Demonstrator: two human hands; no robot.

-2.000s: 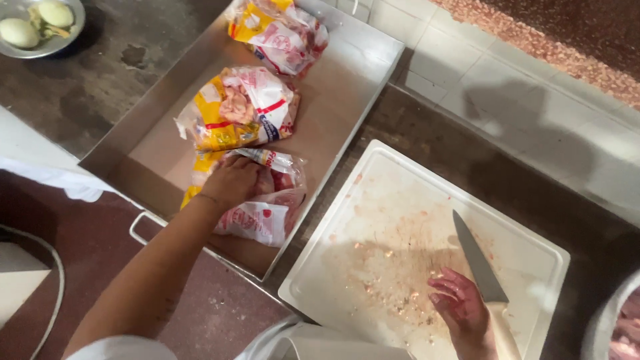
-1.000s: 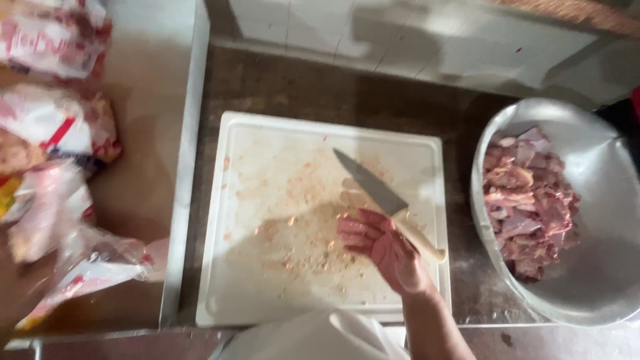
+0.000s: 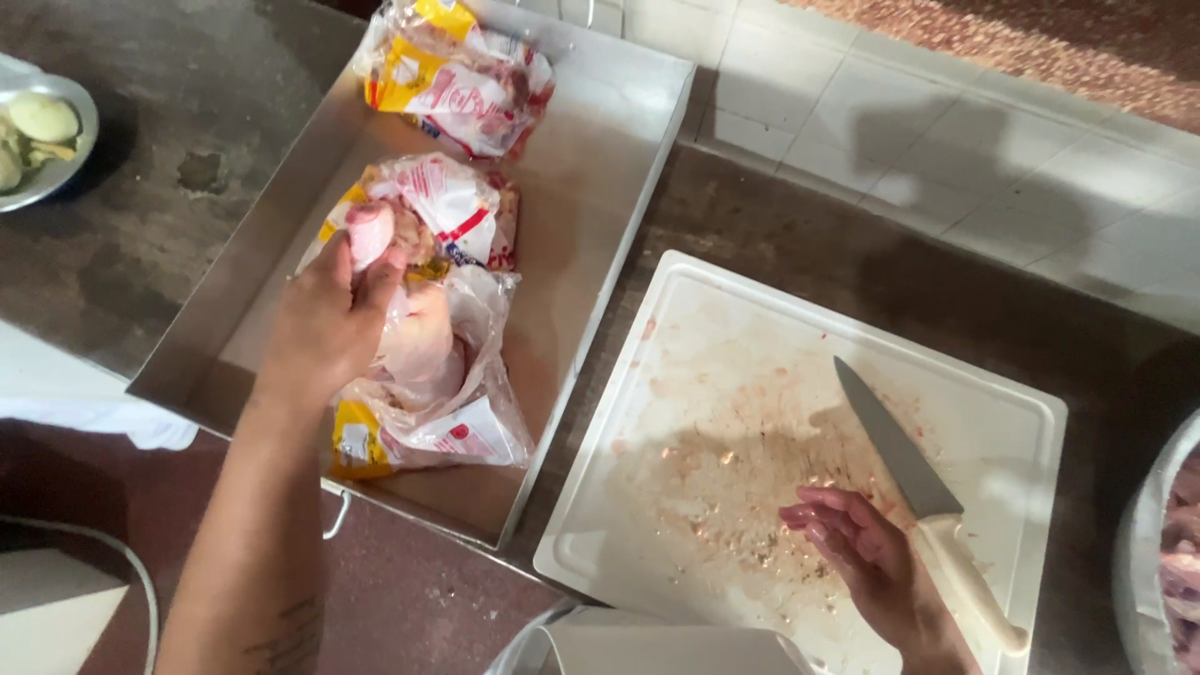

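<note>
My left hand grips the end of a piece of raw chicken that lies in an opened plastic bag at the near end of a metal tray. Two more bags of chicken, a middle one and a far one, lie beyond it. Above a white cutting board hovers my right hand, empty, its fingers apart and slightly curled. Just right of that hand, a kitchen knife with a pale handle rests on the board, which is smeared with meat scraps.
A large metal basin of cut raw meat is partly visible at the right edge. At the upper left stands a metal bowl with peeled, pale green produce. A tiled wall runs behind the dark counter.
Two seconds ago my left hand lay on the nearest bag; now it holds a chicken piece in the bag's open mouth. The view swung right and back. The knife still lies on the board.
</note>
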